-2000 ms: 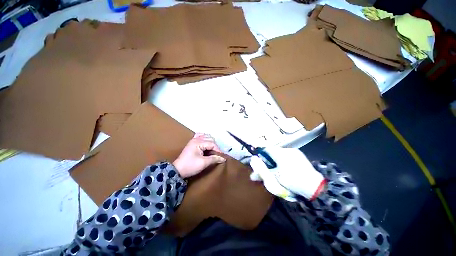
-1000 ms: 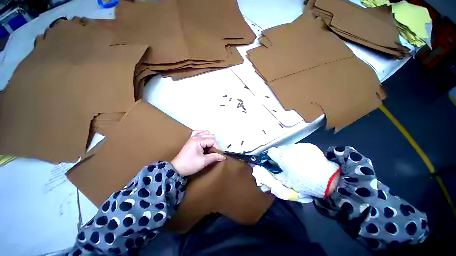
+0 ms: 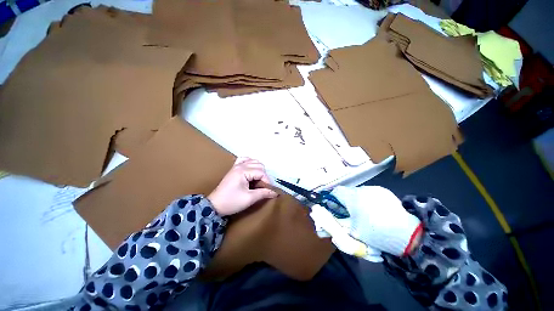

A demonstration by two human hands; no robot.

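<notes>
A brown cut panel (image 3: 164, 164) lies across the table's front edge, its near part hanging over my lap. My bare left hand (image 3: 243, 187) pinches its edge between thumb and fingers, with a small fold at the pinch. My right hand (image 3: 364, 218), in a white knit glove with a red cuff edge, holds dark scissors (image 3: 307, 193) with blue-green handles. The blades point left, with the tip close to the panel edge beside my left fingertips. The blades look closed or nearly so. Whether the tip touches the panel is hard to tell.
Brown panel stacks lie at the left (image 3: 79, 97) and far centre (image 3: 237, 42). A creased panel (image 3: 389, 103) lies at the right, a smaller stack (image 3: 443, 54) and yellow pieces (image 3: 501, 54) beyond it. Dark offcuts (image 3: 298, 135) are scattered on the white table surface (image 3: 243, 121).
The scissors went from above the table to the panel edge at my left fingers, then back slightly. My right hand moved right and down. My left hand keeps its pinch; the view shifted slightly.
</notes>
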